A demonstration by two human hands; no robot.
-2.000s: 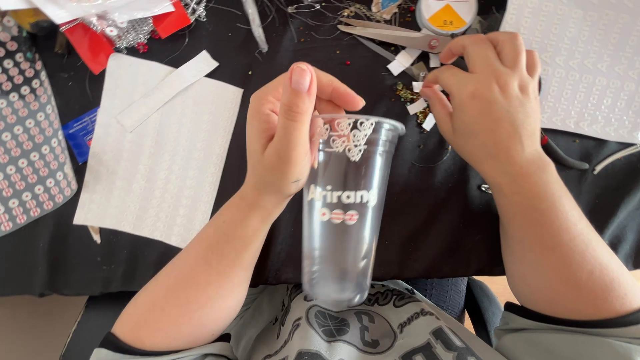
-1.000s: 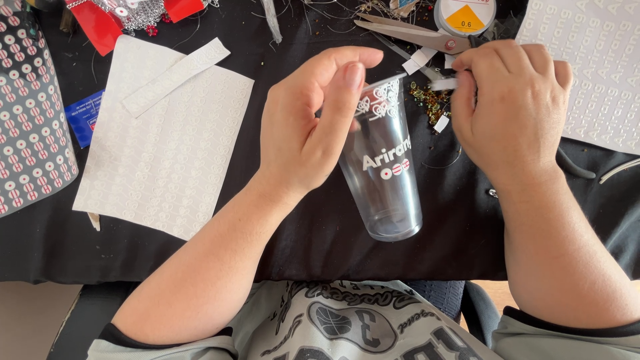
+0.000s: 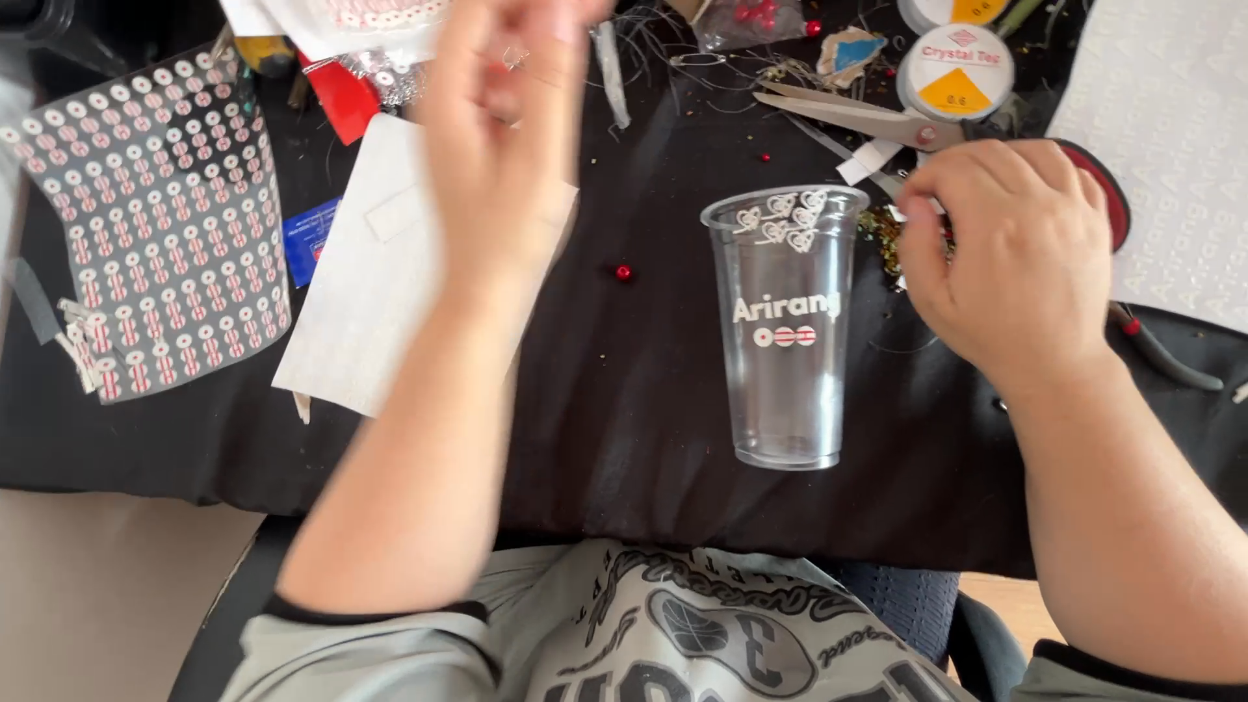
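A clear plastic cup (image 3: 786,390) with printed lettering and small heart-like white decals near its rim lies on the black cloth, touched by neither hand. My left hand (image 3: 507,146), blurred, is raised over the white sheet (image 3: 341,292) at the upper left; whether its fingers hold anything cannot be made out. To the right of the cup, my right hand (image 3: 1014,253) rests with curled fingers beside a pile of small beads (image 3: 880,239) and white paper scraps; its fingertips are partly hidden. Open scissors (image 3: 858,115) lie just beyond it.
At the left is a dark sheet of round red and white stickers (image 3: 175,234), next to a blue packet (image 3: 310,239). Spools of cord (image 3: 955,73) stand at the top right, near another white sticker sheet (image 3: 1160,166). Pliers (image 3: 1165,351) lie at the right; a red bead (image 3: 624,273) sits mid-cloth.
My left hand has let go of the cup and moved up and to the left. The cup now lies on the cloth. My right hand stays near the beads.
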